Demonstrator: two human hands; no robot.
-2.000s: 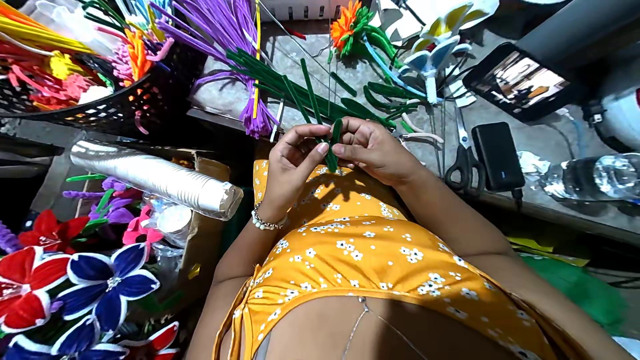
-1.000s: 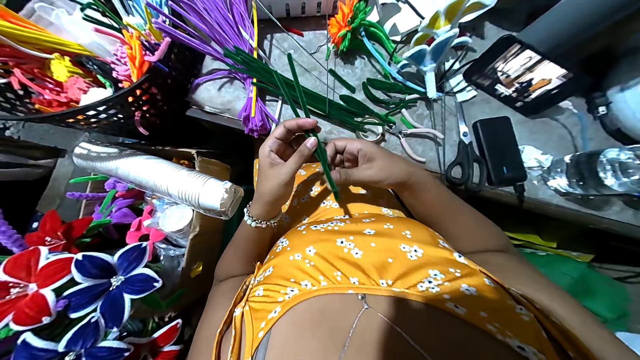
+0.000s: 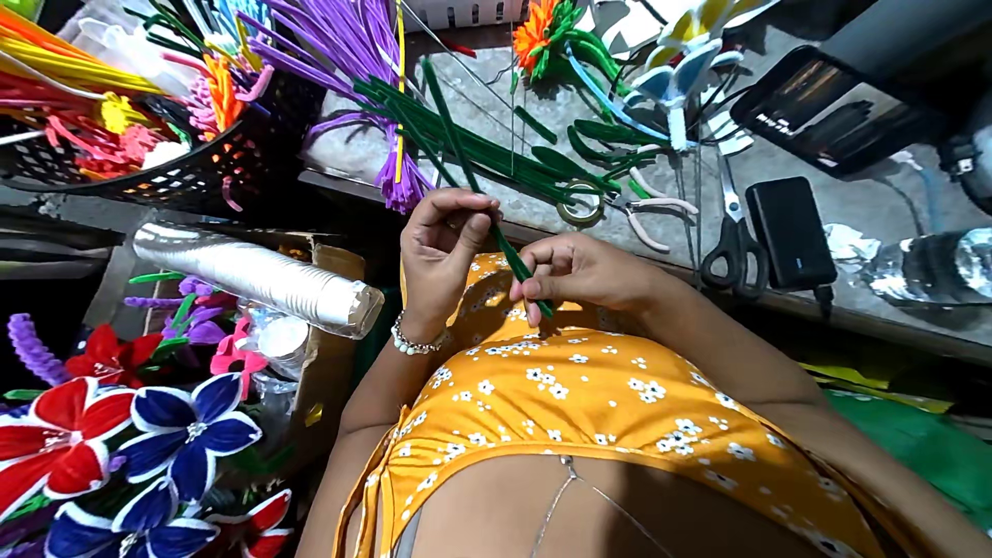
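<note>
Dark green pipe cleaners [image 3: 508, 252] run slantwise between my two hands above my lap, their upper ends spread apart and their lower part close together. My left hand [image 3: 449, 252] pinches them around the middle, thumb against fingers. Lower down, my right hand [image 3: 570, 275] grips them near their lower end. Beyond my hands, a bundle of green pipe cleaners [image 3: 480, 151] lies on the grey worktop, with a roll of tape [image 3: 580, 203] and pliers with pale pink handles [image 3: 651, 213] beside its near end.
Scissors [image 3: 735, 248], a black power bank [image 3: 790, 232], a phone [image 3: 837, 112] and a plastic bottle [image 3: 930, 263] lie right. A black basket [image 3: 194, 167] of coloured pipe cleaners stands upper left, above stacked white cups [image 3: 248, 271] and pipe-cleaner flowers [image 3: 194, 430]. Purple pipe cleaners [image 3: 341, 46] lie beyond.
Two seconds ago both hands were close together at the green pipe cleaners. My right hand has since moved down and away from my left, toward their lower end.
</note>
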